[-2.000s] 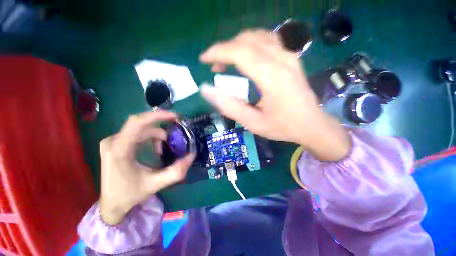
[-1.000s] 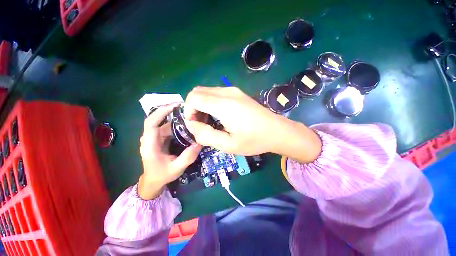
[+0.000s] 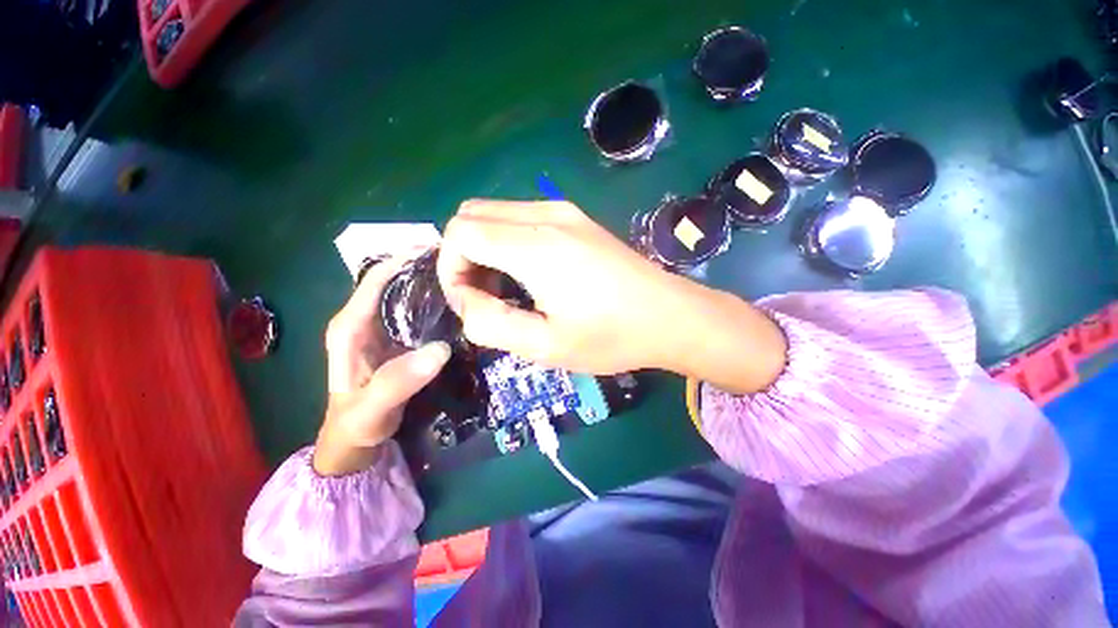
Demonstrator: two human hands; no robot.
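Observation:
My left hand (image 3: 368, 368) holds a glossy black round module (image 3: 414, 303) with a shiny rim, tilted, above the left part of the test fixture. My right hand (image 3: 552, 288) is at the module's right edge, its fingers curled and pinched; whether they grip film or the rim is hidden. Below the hands lies the blue test circuit board (image 3: 531, 388), with a white USB cable (image 3: 562, 464) in its near edge. The fixture's round seat is hidden under my hands.
Several glossy round modules (image 3: 753, 190) lie at the right, some with pale labels. Two more (image 3: 628, 120) lie farther back. White paper (image 3: 383, 242) is behind my left hand. A stacked red tray (image 3: 159, 405) stands at the left, with a red-faced round part (image 3: 254, 329) beside it.
The hands have come together at the module, which now faces up more than a second ago. My left hand has shifted slightly left. The whole view has also shifted.

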